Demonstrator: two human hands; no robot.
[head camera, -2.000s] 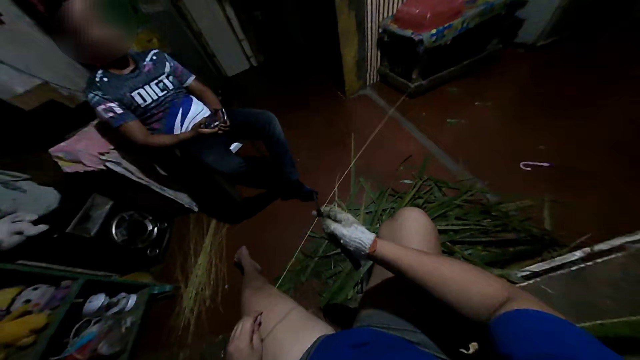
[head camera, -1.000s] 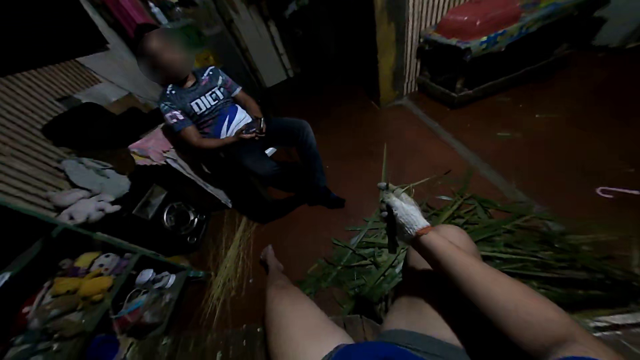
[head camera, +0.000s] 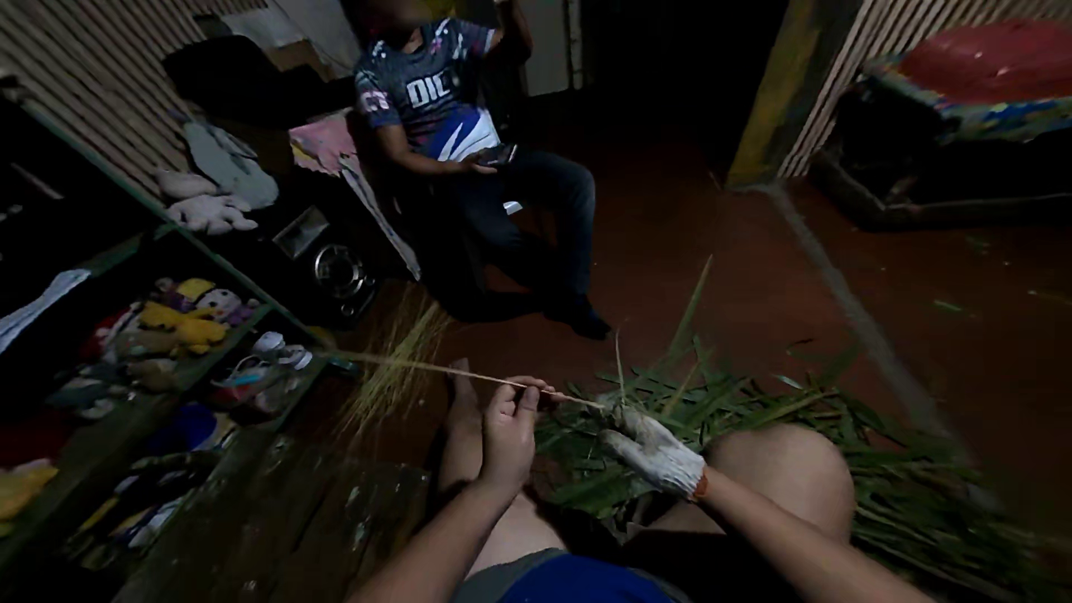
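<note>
A thin pale plant fiber strand (head camera: 435, 367) runs from the left across to my gloved hand. My bare left hand (head camera: 512, 423) pinches it between thumb and fingers above my thigh. My right hand (head camera: 653, 450), in a white knit glove with an orange cuff, is closed on the strand's right end and on some short fibers that stick up. Whether it also holds a tool is hidden. Around and beyond the glove lies a heap of long green leaf strips (head camera: 754, 402). A loose bundle of pale fibers (head camera: 398, 360) lies to the left, beyond my foot.
A seated person (head camera: 452, 126) holds a dark phone (head camera: 496, 156) across from me. Green shelves (head camera: 251, 335) with stuffed toys (head camera: 188, 327) stand at left, beside a black speaker (head camera: 339, 270). A low bench with a red basin (head camera: 992, 63) stands at upper right.
My left hand has come up to the strand, which now stretches leftward from the glove. One second ago only my gloved hand was at the fibers. The seated person has raised one arm.
</note>
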